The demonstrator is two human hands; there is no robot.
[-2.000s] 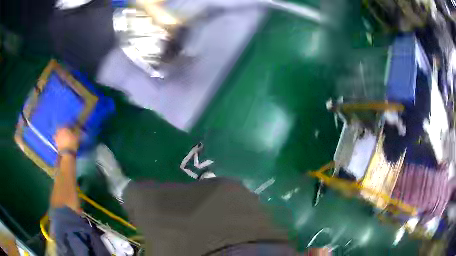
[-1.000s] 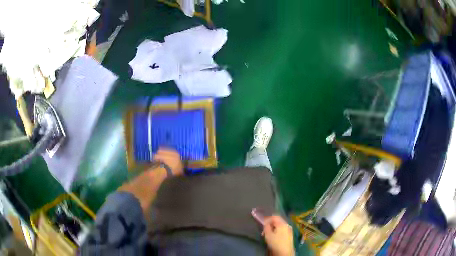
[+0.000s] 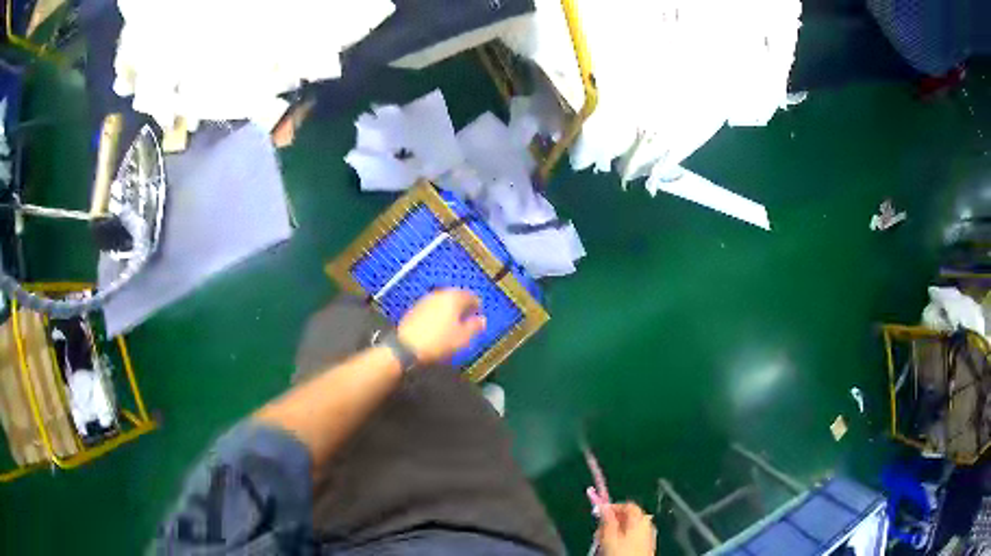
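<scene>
The blue slatted crate (image 3: 408,255) with tan edges is tilted below the camera, a pale strip and a dark band across it. My left hand (image 3: 440,326) is on its slatted top with curled fingers, seemingly gripping it; the fingertips are partly hidden. My right hand (image 3: 627,532), near the bottom edge, is closed on a narrow pink-red strip (image 3: 596,483) that sticks up from the fingers.
White sheets (image 3: 505,174) lie on the green floor behind the crate. Overexposed white heaps (image 3: 685,76) are at the top. An iron (image 3: 136,201) with its hose is by a grey pad (image 3: 223,206) at left. Yellow-framed trolleys (image 3: 136,380) stand left and right; a blue-grey slatted top (image 3: 810,521) is lower right.
The view has swung round to the right. The crate has stayed with my left hand and turned askew, now overlapping the white sheets. My right hand has come into view with the pink-red strip.
</scene>
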